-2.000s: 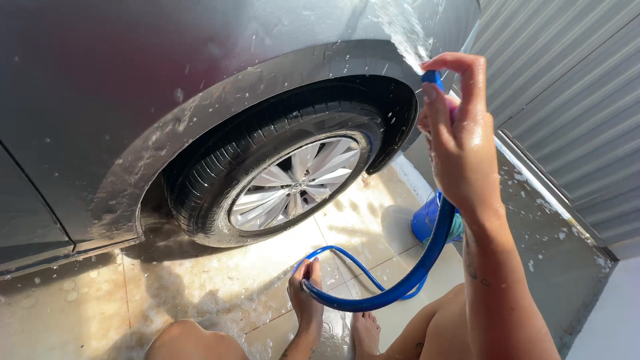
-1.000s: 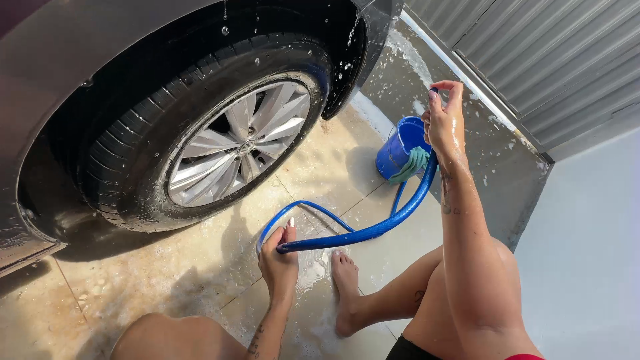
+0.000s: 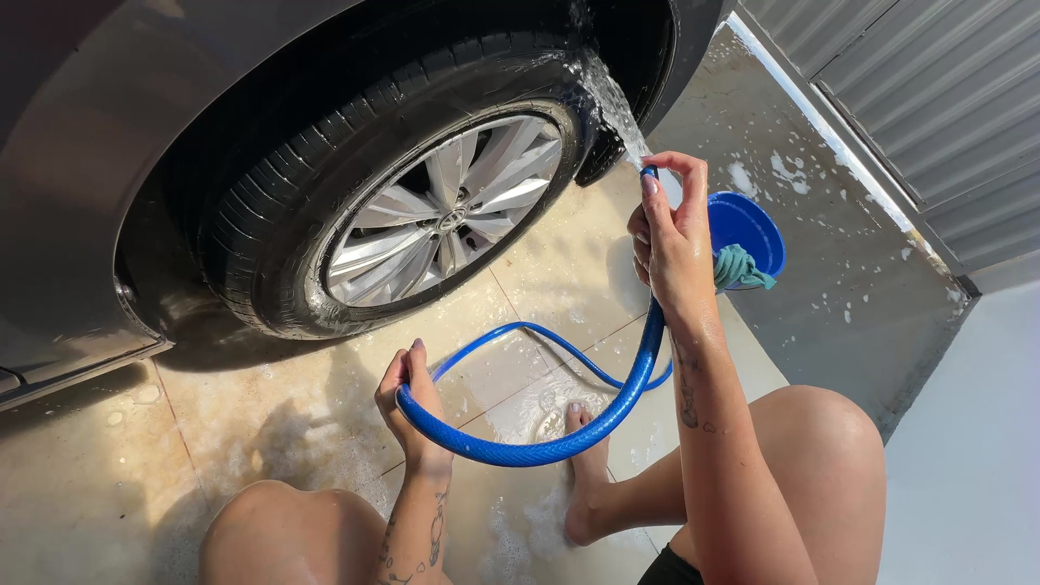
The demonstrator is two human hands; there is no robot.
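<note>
My right hand [image 3: 678, 231] grips the end of a blue garden hose [image 3: 520, 451], and water sprays from it up and left onto the upper right of the black tire [image 3: 268, 211]. Below and to the left, my left hand [image 3: 413, 406] holds a bend of the same hose, which loops between both hands and runs on across the floor. The silver alloy wheel [image 3: 451, 219] sits in the wheel arch of the grey car [image 3: 162, 81]; its rim looks wet.
Just right of my right hand stands a blue bucket [image 3: 776, 231] with a green cloth [image 3: 738, 266] over its rim. Soapy water wets the tiled floor [image 3: 309, 406]. A corrugated metal gate [image 3: 942, 106] is at the upper right, a white wall [image 3: 967, 431] at the lower right.
The spray, pointed at the car body above the wheel two seconds ago, now hits the tire. My left hand still holds the hose. The view has shifted.
</note>
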